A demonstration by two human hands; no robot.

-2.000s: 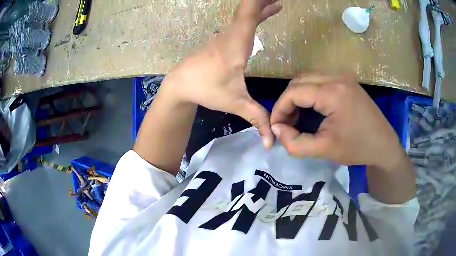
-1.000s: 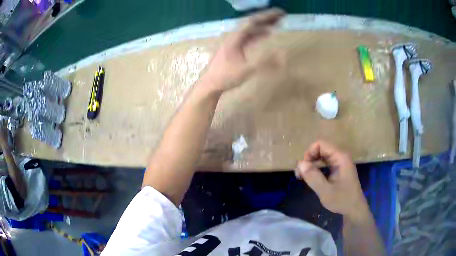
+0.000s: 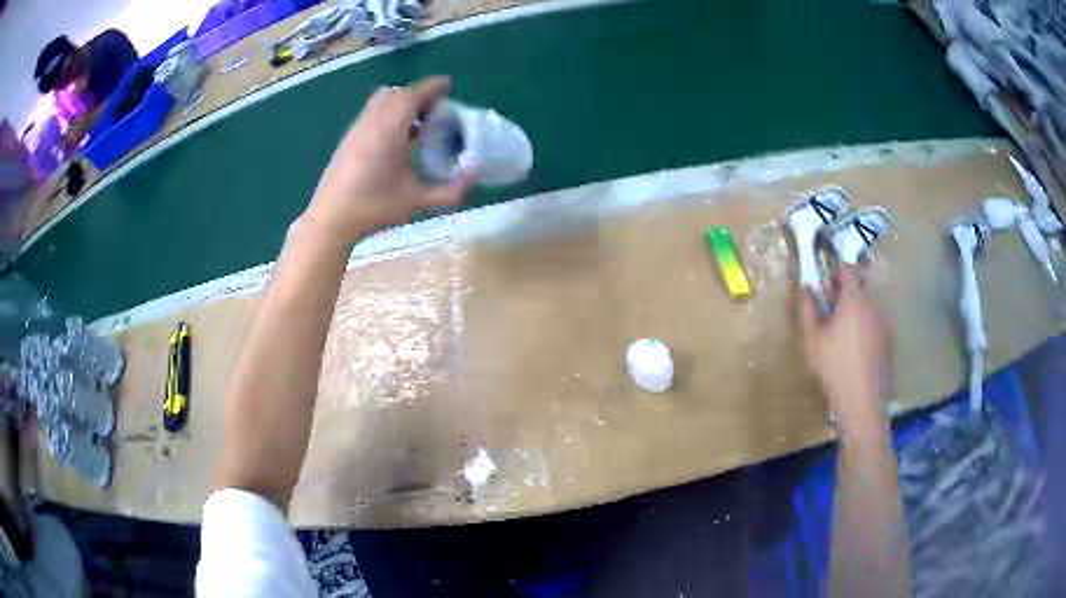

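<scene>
My left hand [image 3: 380,164] holds a whitish tubular lower-body piece [image 3: 497,145] over the green belt, its dark opening facing my palm. My right hand [image 3: 846,339] has its fingers around two whitish figurine legs at the bench's right. Their patterned shoes [image 3: 821,210] point away from me; the hand hides most of the shafts. A white glue bottle [image 3: 650,366] stands on the tan bench [image 3: 561,432] between my arms.
A green-yellow lighter [image 3: 728,264] lies left of the legs. Another leg [image 3: 971,310] and white parts lie farther right. A black-yellow knife [image 3: 177,377] and stacked grey-white pieces [image 3: 70,403] are left. A person [image 3: 88,70] is beyond the belt.
My left hand has moved out over the belt and now holds the lower-body piece. My right hand has reached from the bench's near edge to the legs. The view has tilted up and right.
</scene>
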